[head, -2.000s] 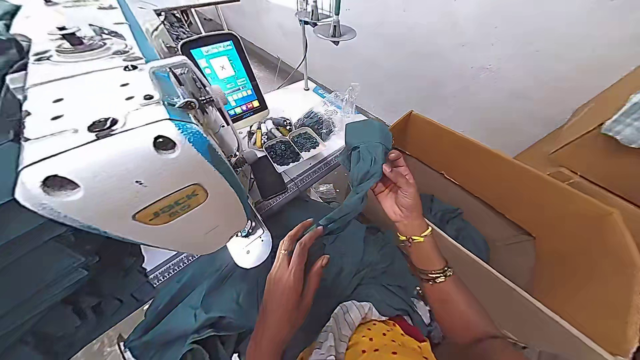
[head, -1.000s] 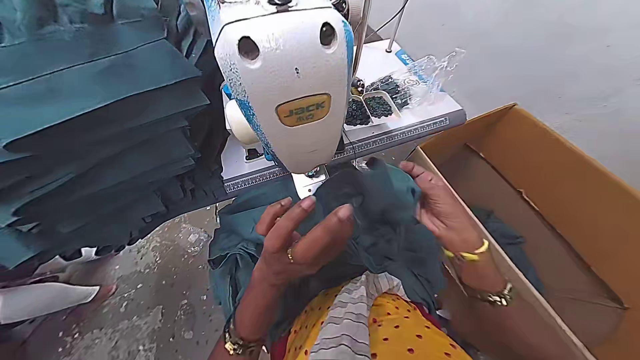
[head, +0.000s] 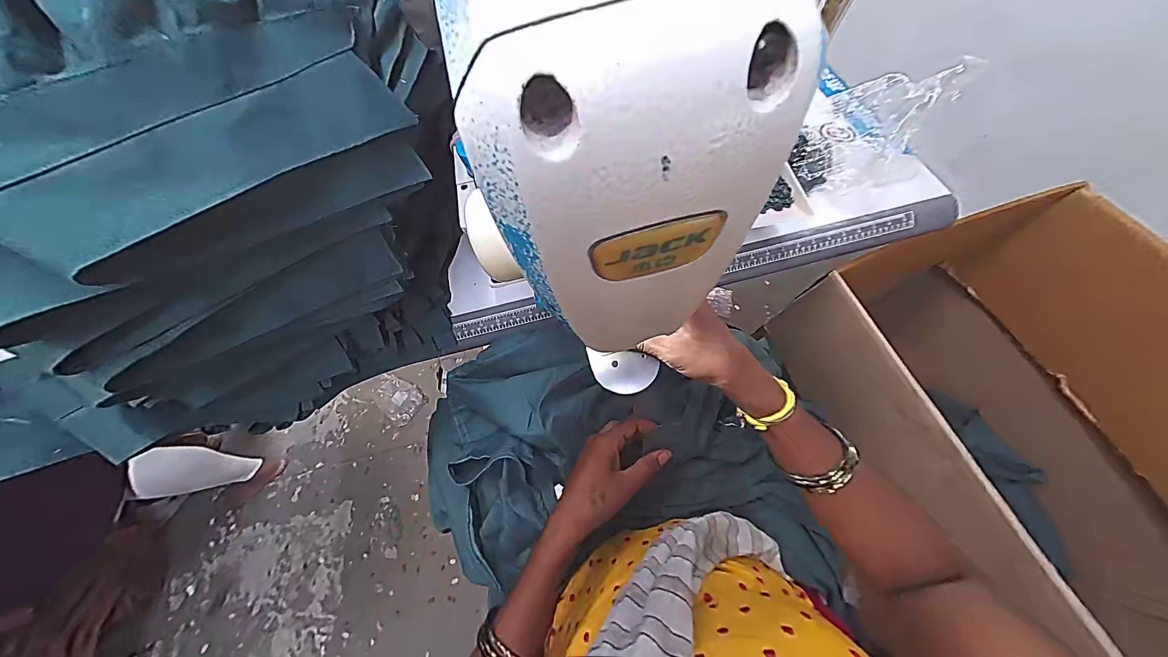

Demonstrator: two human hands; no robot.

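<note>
A white Jack sewing machine head [head: 630, 173] fills the upper middle, with a round white part [head: 623, 370] under its lower end. Dark teal fabric [head: 520, 411] lies bunched below it and over the lap. My left hand [head: 613, 470] pinches a fold of this fabric between thumb and fingers, just below the round part. My right hand [head: 701, 349], wearing a yellow band and bangles at the wrist, reaches in behind the machine's lower end; its fingertips are hidden there, so what they touch cannot be seen.
Stacked teal fabric pieces [head: 228, 173] overhang at the left. A cardboard box [head: 1086, 365] with some teal cloth [head: 990, 456] inside stands at the right. Behind the machine, the table edge with its ruler [head: 821, 245] carries a clear plastic bag [head: 876, 123]. Another person's foot [head: 265, 474] shows at lower left.
The view has swung left and closer. My right hand has moved from beside the raised fabric to behind the machine's lower end. My left hand has lowered, and its fingers have closed onto the fabric.
</note>
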